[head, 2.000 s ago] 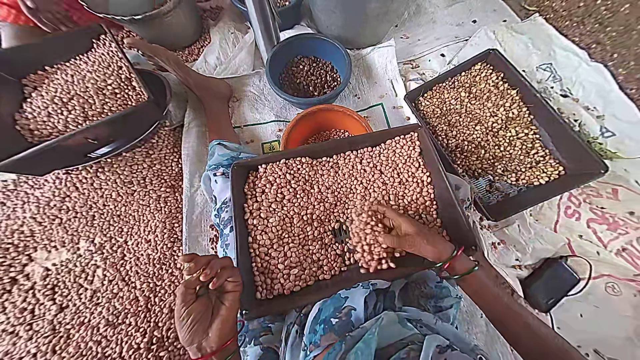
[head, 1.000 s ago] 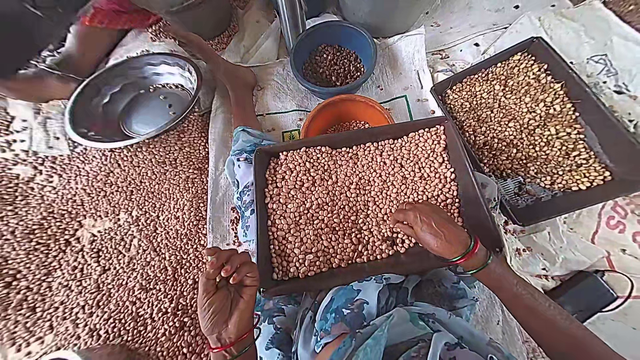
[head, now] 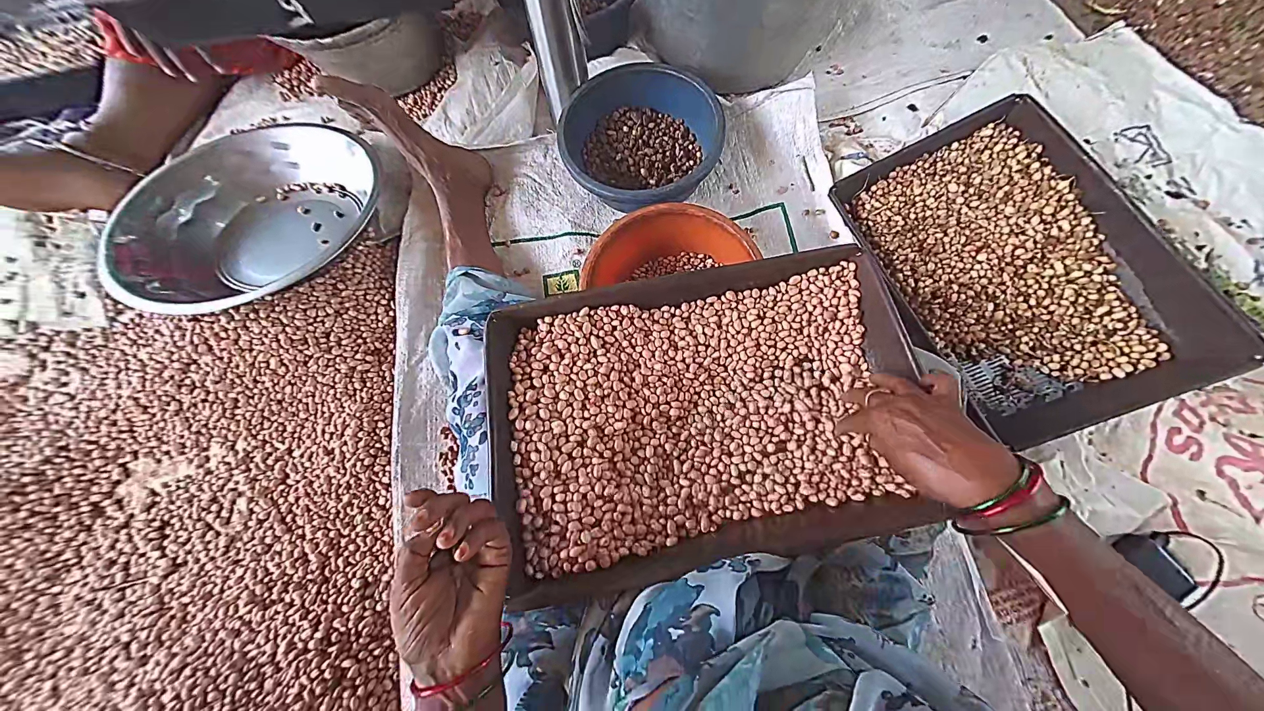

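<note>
A dark rectangular metal tray [head: 711,563] rests on my lap, filled with a layer of pinkish-brown shelled nuts [head: 681,415], probably peanuts. My right hand [head: 918,434] lies over the tray's right side, its fingertips touching the nuts; a ring and bangles are on it. My left hand [head: 452,583] is raised palm up beside the tray's lower left corner, fingers curled; whether something small lies between them cannot be told. Just beyond the tray stand an orange bowl [head: 632,242] with some nuts and a blue bowl [head: 578,148] holding darker ones.
A second dark tray [head: 1175,375] of yellowish-brown nuts lies at the right. A large heap of nuts [head: 197,494] spreads on the left, with a steel basin [head: 148,257] at its far edge. A person's legs [head: 148,118] and grey containers [head: 741,39] are beyond. A black device [head: 1155,563] with a cable lies lower right.
My right hand held a scoop of nuts two seconds ago; that handful is gone, and the hand has shifted to the tray's right side. The other person's tray has left the spot above the steel basin.
</note>
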